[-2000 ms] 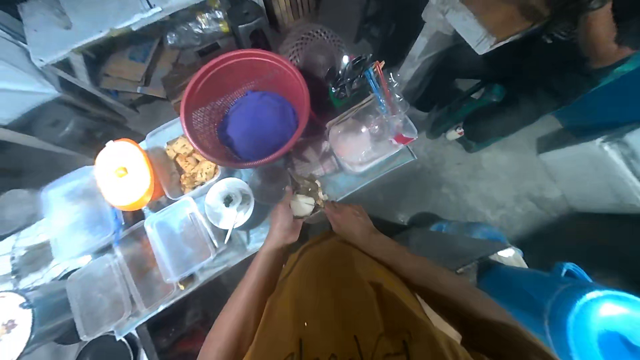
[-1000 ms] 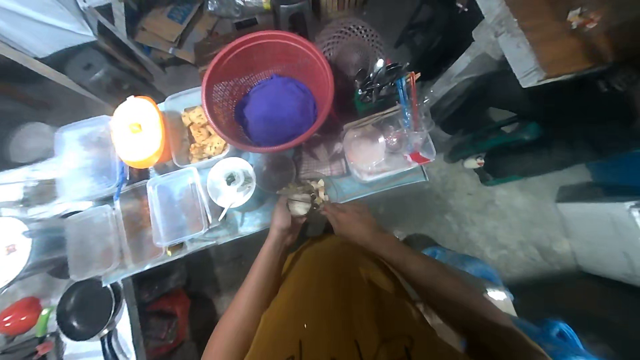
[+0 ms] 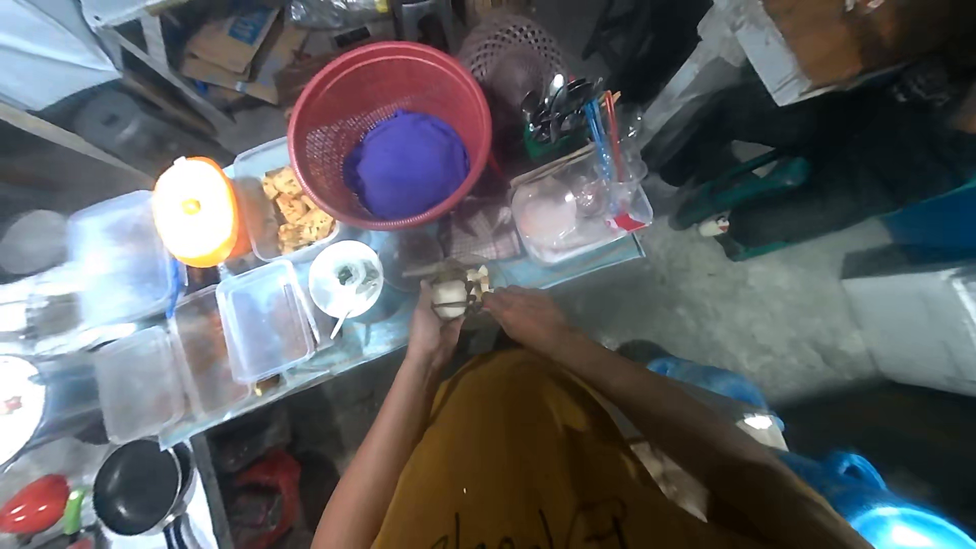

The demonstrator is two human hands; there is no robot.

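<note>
My left hand (image 3: 436, 328) holds a pale, rounded piece of food (image 3: 450, 299) with darker brownish bits around it, just over the table's front edge. My right hand (image 3: 526, 316) is beside it, its fingertips at a small whitish piece (image 3: 479, 282) on the right of the food. What exactly the food is, and whether the right fingers grip that piece, I cannot tell. Behind my hands stands a red plastic basket (image 3: 465, 91) with a purple cloth or bag (image 3: 412, 164) in it. Left of my hands is a white bowl (image 3: 328, 286) with a spoon in it.
Left along the table stand a tub of fried pieces (image 3: 301, 213), an orange-rimmed container (image 3: 194, 213) and lidded plastic boxes (image 3: 267, 320). Right are a clear plastic tub (image 3: 549, 229) and a cutlery holder (image 3: 545, 141). A frying pan (image 3: 137, 488) sits lower left. A person's dark-clothed legs (image 3: 808, 206) are at right.
</note>
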